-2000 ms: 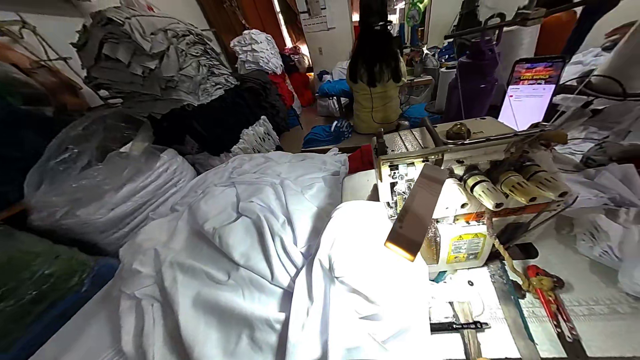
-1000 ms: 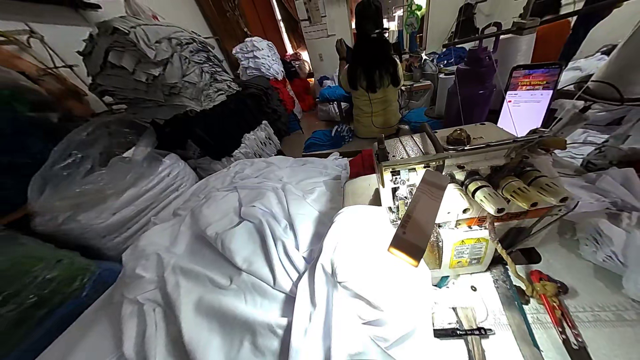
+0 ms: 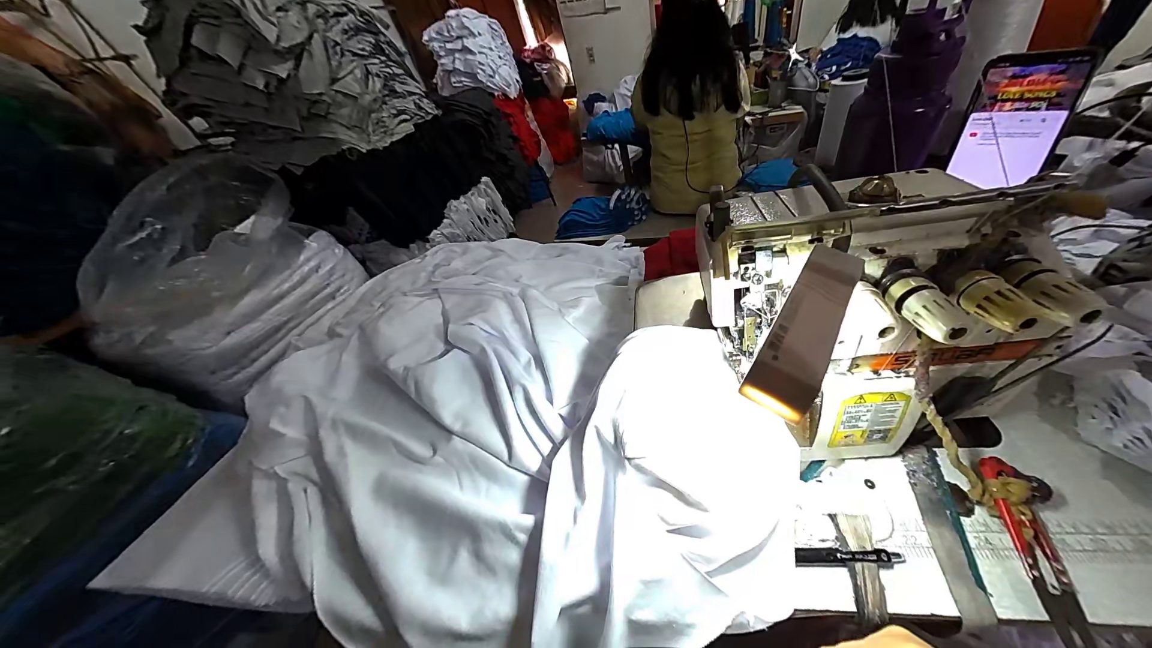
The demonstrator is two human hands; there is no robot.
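Large folds of white fabric (image 3: 423, 432) spread over the table, their right part brightly lit beside an overlock sewing machine (image 3: 810, 315). A lamp with a flat, dark head (image 3: 803, 333) shines in front of the machine. My left hand is not in view. Only a small tan shape (image 3: 882, 637) shows at the bottom edge, below the pen; it may be part of my right hand, but too little shows to tell. A black pen (image 3: 846, 557) lies right of the fabric, and red-handled snips (image 3: 1021, 513) lie farther right, near a knotted cord.
A clear plastic bag of white pieces (image 3: 216, 297) stands at left, with grey cloth piled behind. A lit phone (image 3: 1021, 121) leans behind the machine near a purple bottle (image 3: 909, 90). A person (image 3: 691, 117) sits farther back, facing away. White fabric pieces lie at right.
The seated person's raised left arm has come down since one second ago. The tan shape has appeared at the bottom edge. The white fabric remains spread beside the machine.
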